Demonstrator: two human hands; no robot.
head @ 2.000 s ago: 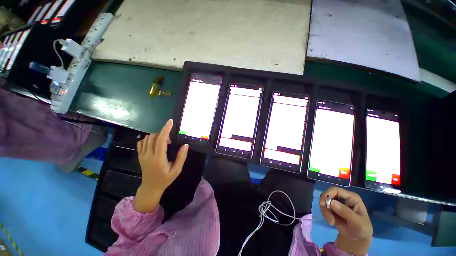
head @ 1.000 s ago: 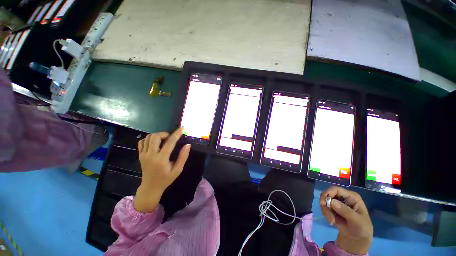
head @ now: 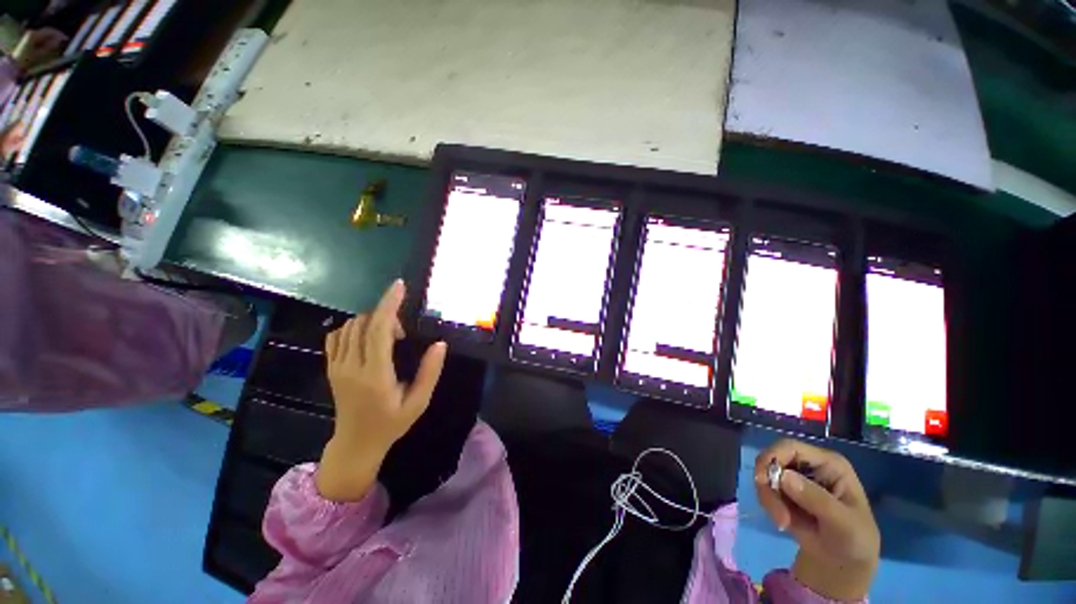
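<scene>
A black phone tray [head: 531, 177] lies on the green bench with several lit smartphones in its slots. The leftmost smartphone [head: 474, 248] has a white screen with an orange block at its bottom right. The two rightmost show green and red blocks. My left hand [head: 380, 375] is just below the tray's left end, fingers apart, holding nothing, the index fingertip off the screen. My right hand [head: 820, 507] is below the tray's right part, pinching a small silver test plug [head: 775, 474]. A white looped test lead [head: 637, 501] hangs over my lap near it.
A brass-coloured piece [head: 368, 210] lies on the bench left of the tray. A white power strip [head: 177, 177] with plugs stands at the left. Cream [head: 496, 71] and grey [head: 844, 89] boards lie behind. Another person's sleeve [head: 94, 319] is at the left. An empty black tray [head: 277, 431] is below the bench.
My left index finger touched the bottom left of the leftmost screen and has lifted off. The green block there is now dark. My right hand has stayed put. The person's sleeve at left has shifted.
</scene>
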